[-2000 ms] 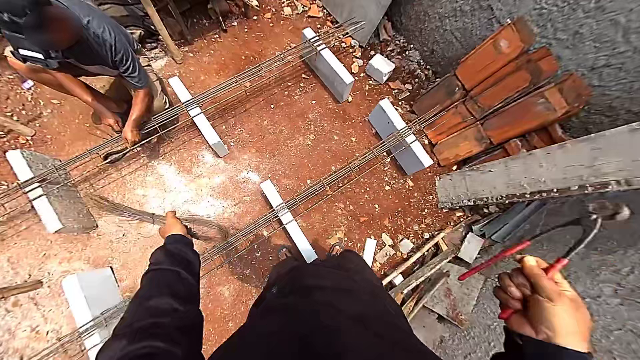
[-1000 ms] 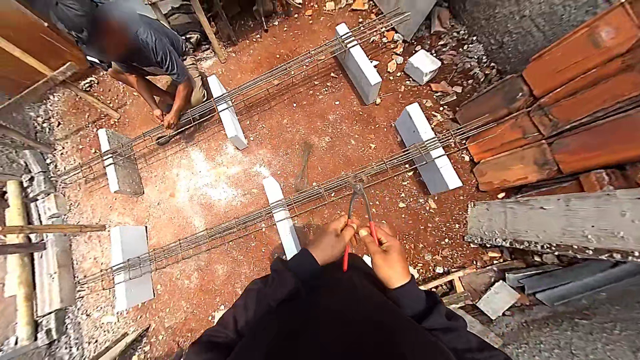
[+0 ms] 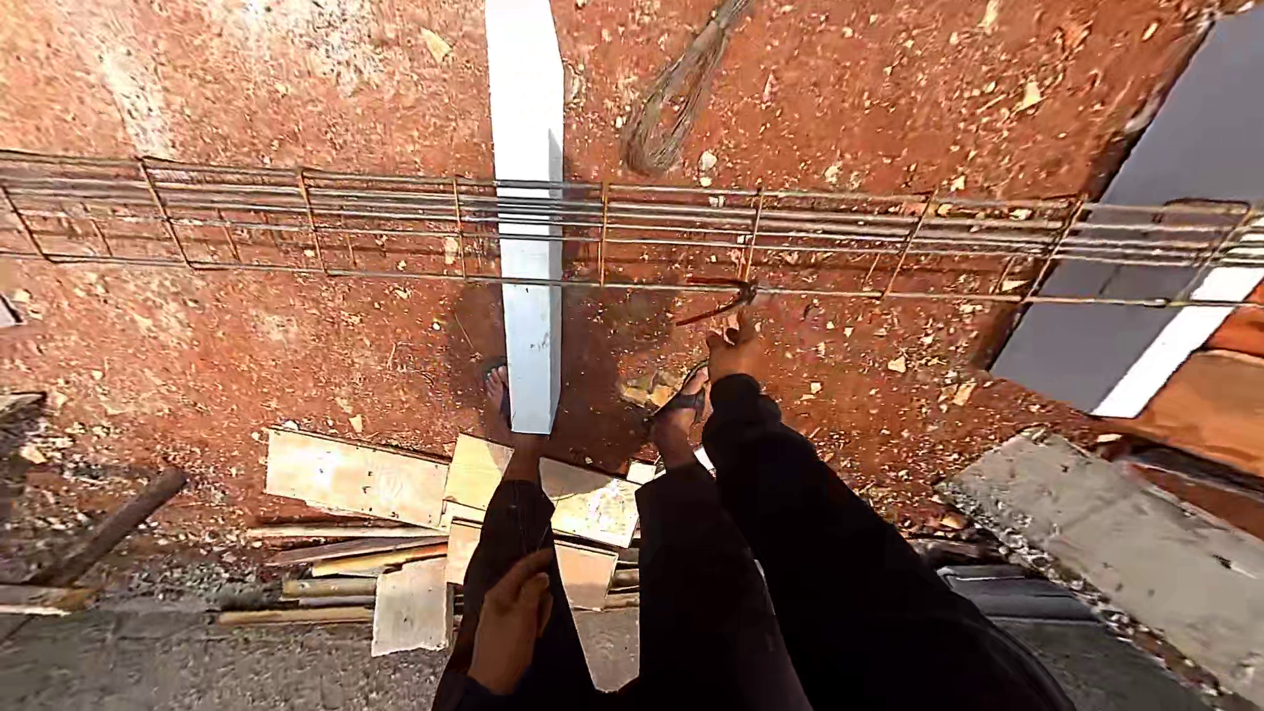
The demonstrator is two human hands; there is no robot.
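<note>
My right hand (image 3: 733, 351) reaches down to the near edge of a rebar cage (image 3: 602, 237). Red-handled pincers (image 3: 716, 303) lie at that edge, their head against the lower bar and just above my fingertips; whether my fingers grip them is unclear. My left hand (image 3: 509, 617) is low, in front of my left trouser leg, with its fingers curled; what it may hold cannot be seen. The cage crosses the whole view and passes over a long pale block (image 3: 531, 346). A looped bundle of thin tie wire (image 3: 667, 118) rests on the red soil beyond the cage.
My sandaled feet (image 3: 681, 400) stand on either side of the pale block's near end. Wood offcuts (image 3: 355, 479) are piled around my legs. At the right are a grey slab (image 3: 1096, 286), a rough concrete beam (image 3: 1116, 563) and orange clay tiles (image 3: 1200, 395). A wooden pole (image 3: 114, 523) lies lower left.
The pincers, held before me a second ago, are now at the cage's near edge beside my right hand. My left hand has moved away from them, down by my leg. The view has shifted strongly downward.
</note>
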